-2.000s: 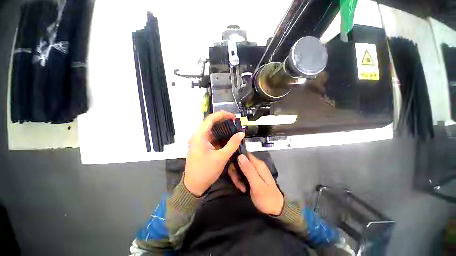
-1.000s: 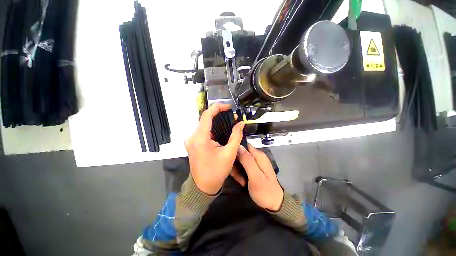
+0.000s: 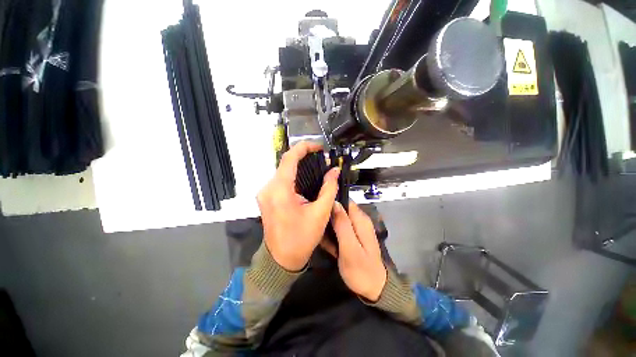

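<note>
My left hand (image 3: 293, 213) is closed around a sheaf of narrow black strips (image 3: 310, 174), its thumb and fingertips at the machine's working end. My right hand (image 3: 359, 254) is just below and to the right, its fingers closed on a black strip that runs up to the working end. The industrial sewing machine (image 3: 464, 139) has a large black body and a column with a round cap (image 3: 468, 57). A pale bar (image 3: 390, 160) lies just right of my left fingertips. The strips' lower ends are hidden by my hands.
Loose black strips (image 3: 199, 111) lie on the white table (image 3: 132, 139) at left. Tied black bundles (image 3: 49, 90) lie at far left. More black strips (image 3: 582, 104) hang at far right. A metal-framed stool (image 3: 523, 314) stands on the grey floor at lower right.
The camera view has moved closer to the machine and shifted. A black strip now stands upright beside my left fingertips, covering the pale bar's left end. Both hands keep hold.
</note>
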